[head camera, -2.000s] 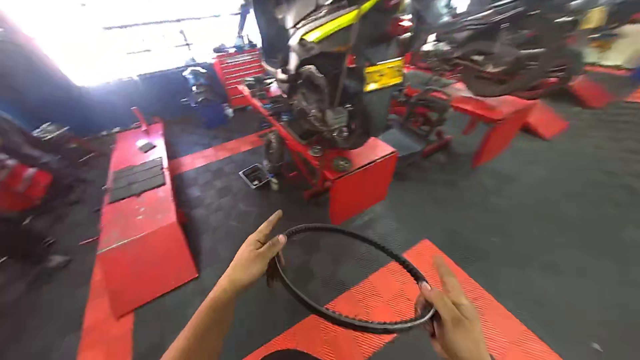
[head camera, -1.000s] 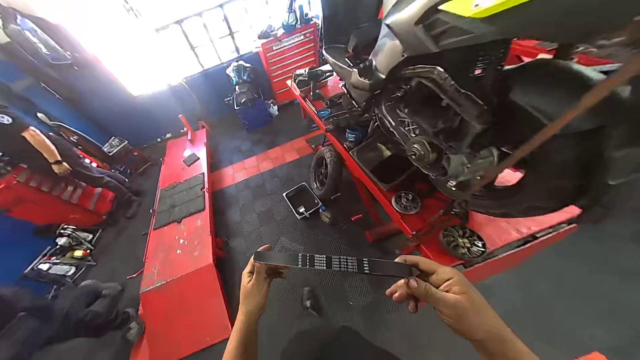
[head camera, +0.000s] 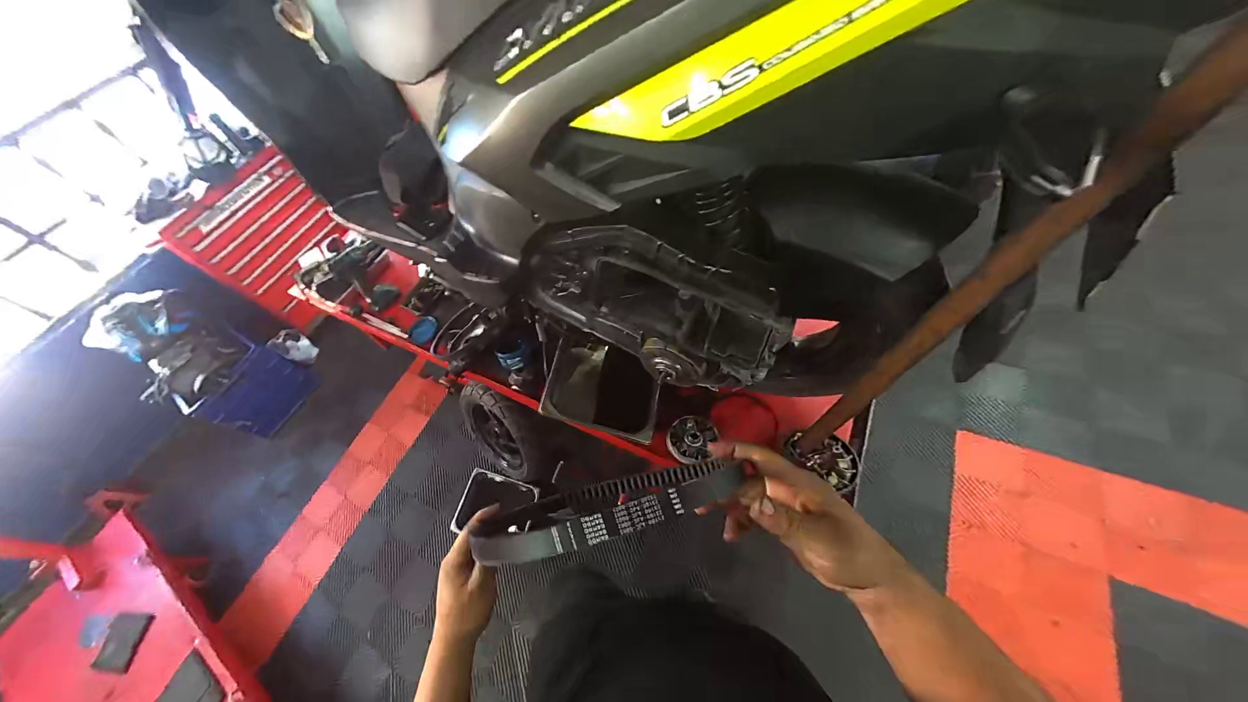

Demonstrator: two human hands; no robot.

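Note:
A black toothed drive belt, with pale printing on its outer face, is stretched between my two hands. My left hand grips its left end, and my right hand holds the right end with thumb and fingers. Beyond the belt is a scooter with grey and yellow-green panels; its transmission case is uncovered. Below the case, a round clutch part and a second round part lie on the red lift.
A rusty bar slants down at the right. A loose wheel and a tray are beside the lift. A red tool chest, a blue crate and another red lift are at the left.
The scooter looks much nearer as the view has moved toward it. The belt, an open loop at first and then seen edge-on, is now tilted with its inner teeth showing.

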